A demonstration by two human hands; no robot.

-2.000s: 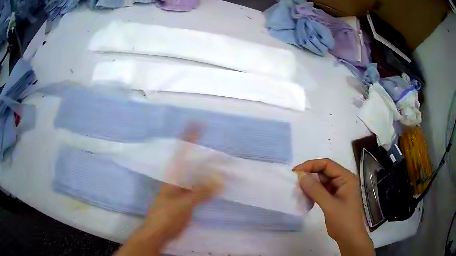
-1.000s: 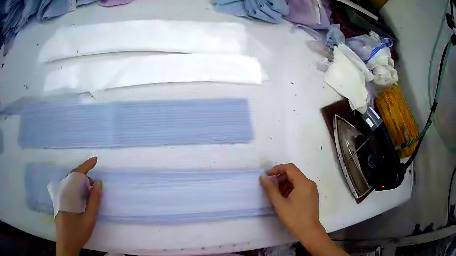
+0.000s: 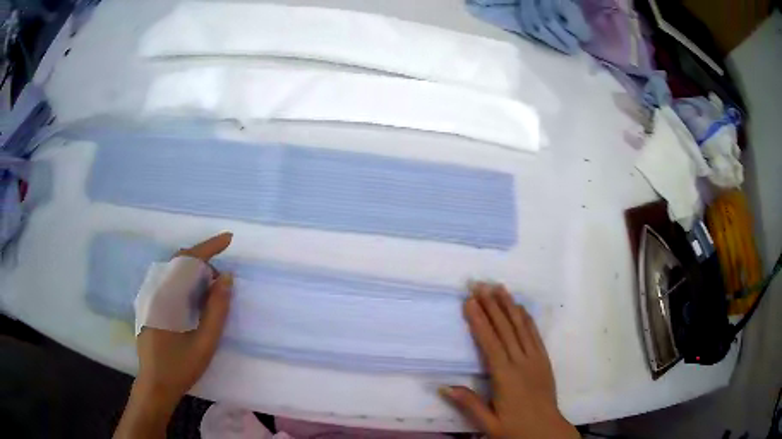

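Observation:
A thin white interlining strip (image 3: 351, 325) lies over the near light-blue stack (image 3: 120, 273), whose blue edges show above and below it. My left hand (image 3: 184, 313) holds the strip's left end, which folds over the back of the hand. My right hand (image 3: 506, 356) lies spread, palm down, on the strip's right end, thumb apart near the table's front edge. The far light-blue stack (image 3: 386, 195) lies beyond, uncovered.
Two bright-white interlining stacks (image 3: 343, 96) lie at the far side. A steam iron (image 3: 686, 300) rests on a dark pad (image 3: 636, 225) at right, beside a yellow-orange bundle (image 3: 731, 249) and white scraps (image 3: 669, 163). Blue cloth (image 3: 21, 129) bunches at the left edge.
The strip, earlier raised and blurred between my hands, now lies along the near stack. My right hand has gone from pinching its end to lying flat. The view has shifted.

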